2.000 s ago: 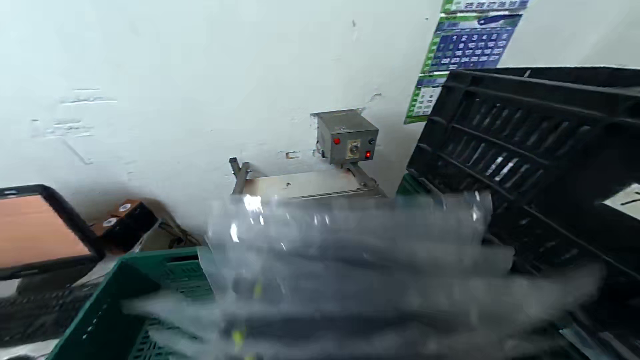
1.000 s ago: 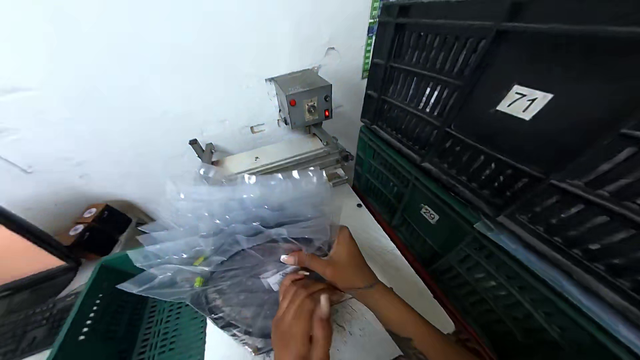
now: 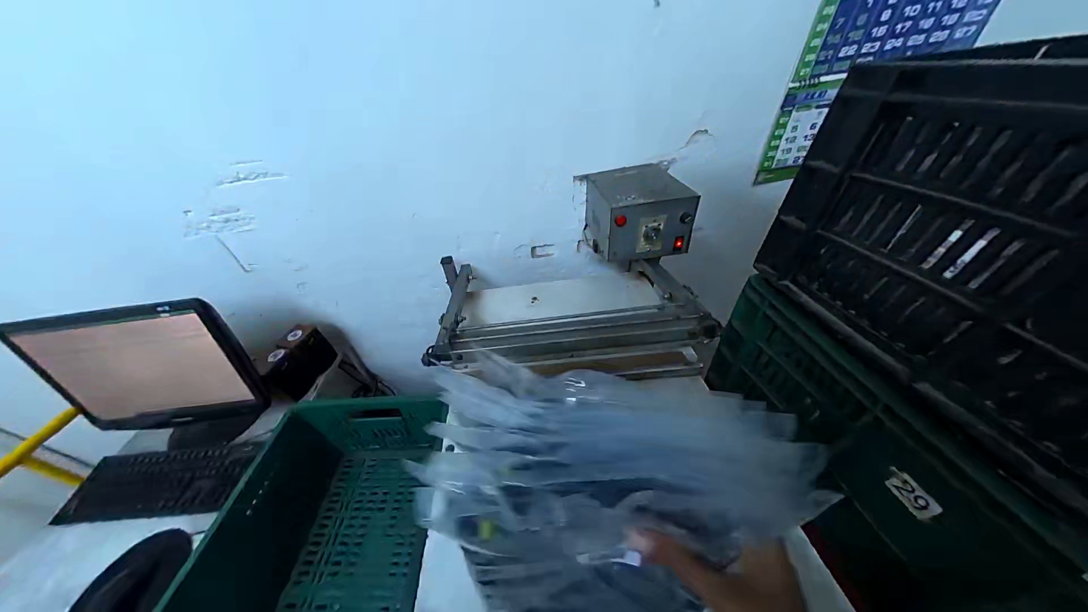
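A fanned stack of clear plastic bags (image 3: 612,459) with dark contents lies across the lower middle, blurred by motion. My right hand (image 3: 697,565) comes in from the lower right and grips the near part of the stack, its thumb on top of the plastic. A small yellow-green patch (image 3: 486,529) shows through the bags on the left. My left hand does not show. Just beyond the bags stands a bar heat sealer (image 3: 578,327), and behind it a grey metal control box (image 3: 643,217) with a lit red switch.
A green plastic crate (image 3: 365,510) stands left of the bags. Farther left are a monitor (image 3: 140,365), a keyboard (image 3: 161,480) and small black speakers (image 3: 302,357). Stacked green (image 3: 858,476) and black crates (image 3: 952,229) rise close on the right. A calendar (image 3: 850,76) hangs on the wall.
A second ago both hands were on the bags; now only my right hand shows. The bags have spread and shifted. The view has swung, bringing the monitor and calendar further in.
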